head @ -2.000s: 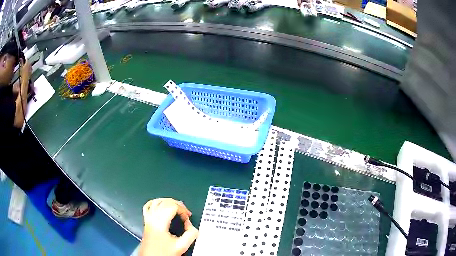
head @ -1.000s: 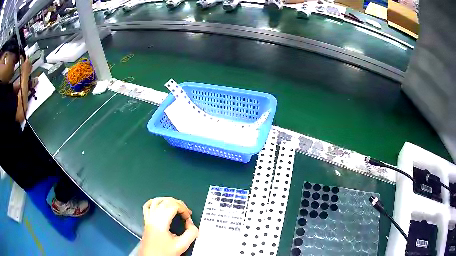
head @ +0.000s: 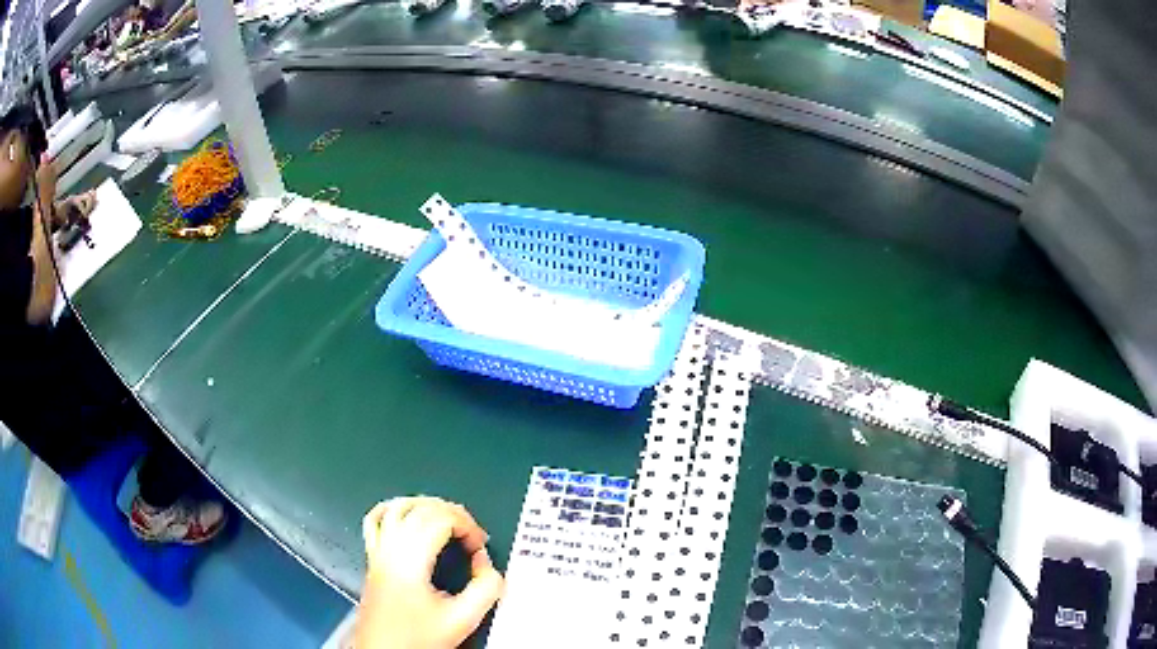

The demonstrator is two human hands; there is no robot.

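My left hand (head: 425, 577) is at the bottom edge, left of the label sheet, its thumb and index finger curled into a ring. Its lower part is cut off, and I cannot tell whether it holds anything. My right hand is out of view. The white label sheet (head: 539, 609) has small dark rectangles in its upper part. Two dotted white strips (head: 711, 469) lie beside it. Further right is a shiny pad backing sheet (head: 888, 571) with round black pads (head: 803, 494) at its upper left and down its left side.
A blue basket (head: 520, 361) behind the sheets holds curved white liner strips (head: 546, 317). A white foam tray (head: 1015, 507) at right holds black devices (head: 1072, 602) with cables hanging over its edge. A person (head: 38, 292) sits at far left by a container of orange bands (head: 203, 184).
The person at far left has moved their head and hand slightly. Items on the far line have shifted left. My left hand has kept its pose.
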